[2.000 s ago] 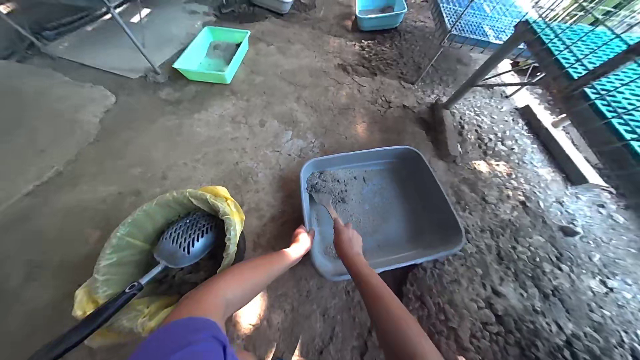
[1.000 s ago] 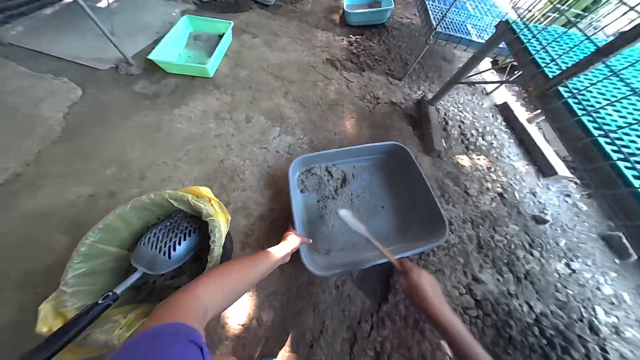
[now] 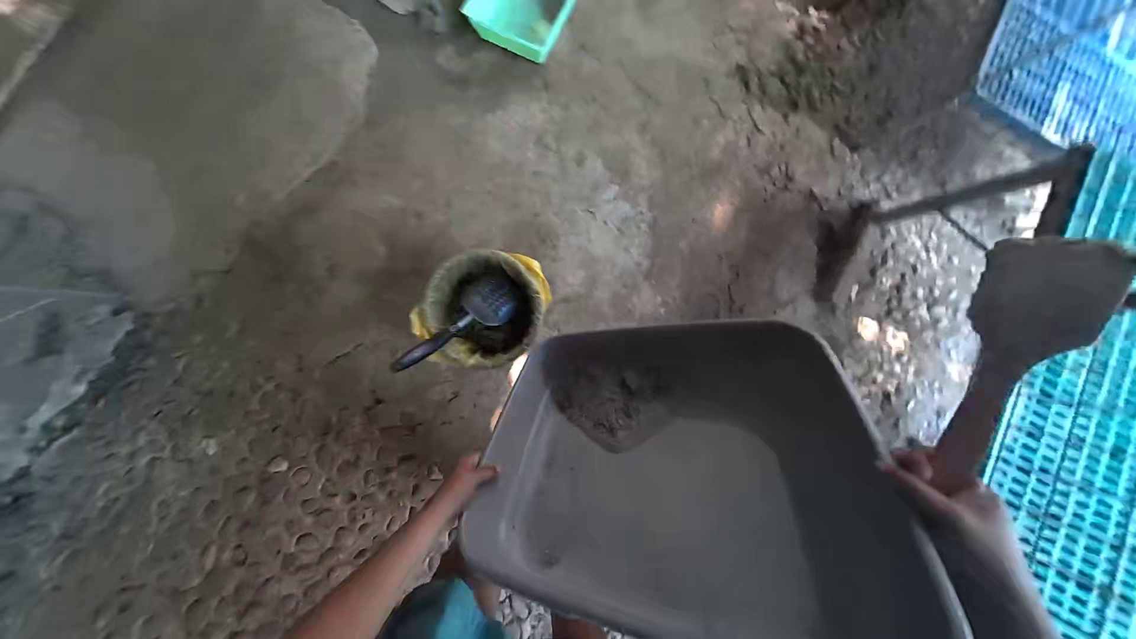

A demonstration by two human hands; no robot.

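Note:
A grey plastic litter tray (image 3: 692,497) is lifted off the ground and fills the lower middle of the view. My left hand (image 3: 470,479) grips its left rim. At its right rim is my right hand (image 3: 950,488), which also holds the handle of a flat paddle-like scraper (image 3: 1047,302), blade up. A pile of grey litter (image 3: 608,399) lies in the tray's upper left corner, with thin residue on its floor. Beyond the tray stands a bucket lined with a yellow bag (image 3: 435,293). A slotted scoop (image 3: 488,300) rests in it, its dark handle over the rim.
A light green tray (image 3: 524,31) lies on the dirt ground at the top. Blue and teal slatted plastic panels (image 3: 1056,444) on a metal frame (image 3: 967,195) line the right side. Rough pebbled ground (image 3: 293,515) spreads at the lower left.
The grey tray has come up off the ground, now held at both sides. My right hand, earlier over the tray with the scraper, has moved to its right rim. The view has shifted strongly.

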